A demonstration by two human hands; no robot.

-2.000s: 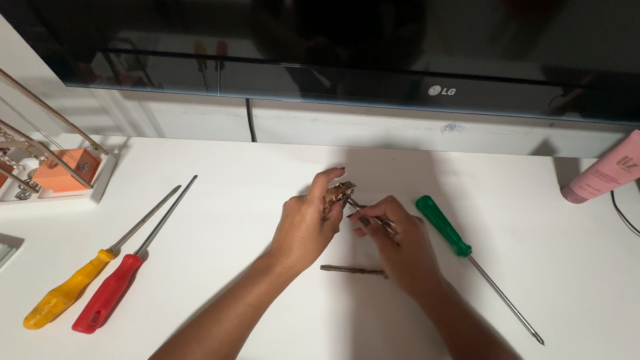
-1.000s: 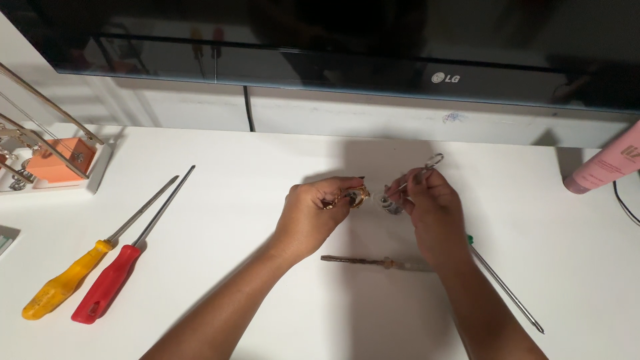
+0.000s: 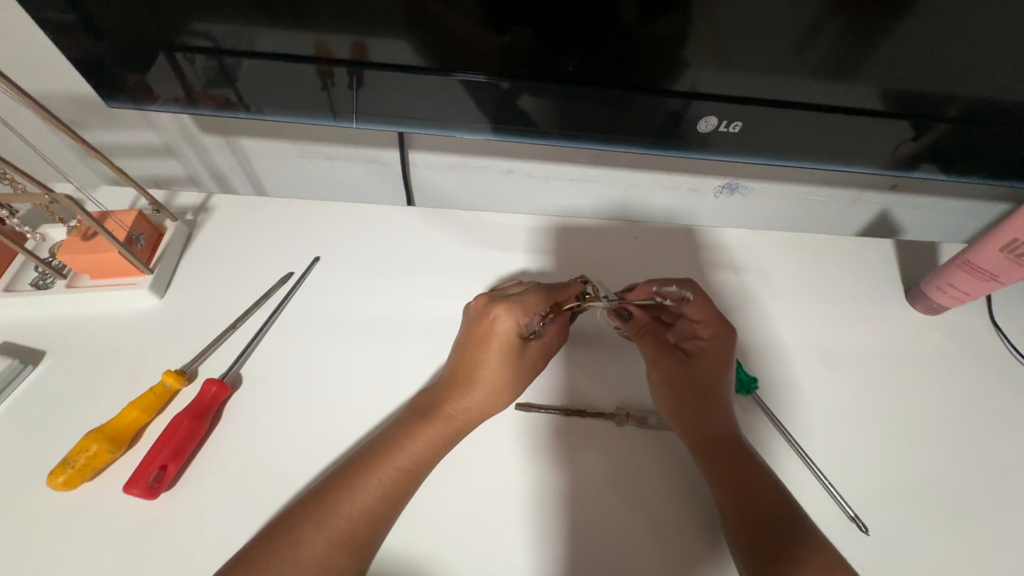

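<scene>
Near the middle of the white table, my left hand (image 3: 512, 344) pinches a small gold-toned metal piece (image 3: 586, 299), partly hidden by the fingers. My right hand (image 3: 680, 344) meets it from the right and holds a thin metal item with a clear looped end (image 3: 674, 295); its exact kind cannot be told. Below the hands lies a small screwdriver with a rusty shaft (image 3: 568, 411), its clear handle partly behind my right wrist. A green-handled screwdriver (image 3: 808, 460) lies to the right, its handle mostly hidden by my right hand. Yellow (image 3: 112, 436) and red (image 3: 178, 440) screwdrivers lie side by side at left.
An LG television screen (image 3: 512, 96) spans the back, with a black cable (image 3: 406, 168) below it. A white jewelry stand (image 3: 172, 264) holding an orange box (image 3: 112, 244) is at the back left. A pink tube (image 3: 972, 264) stands at the right.
My hands came apart between the two earlier frames and are together again now. The green handle, in plain view two seconds ago, is now mostly covered by my right hand.
</scene>
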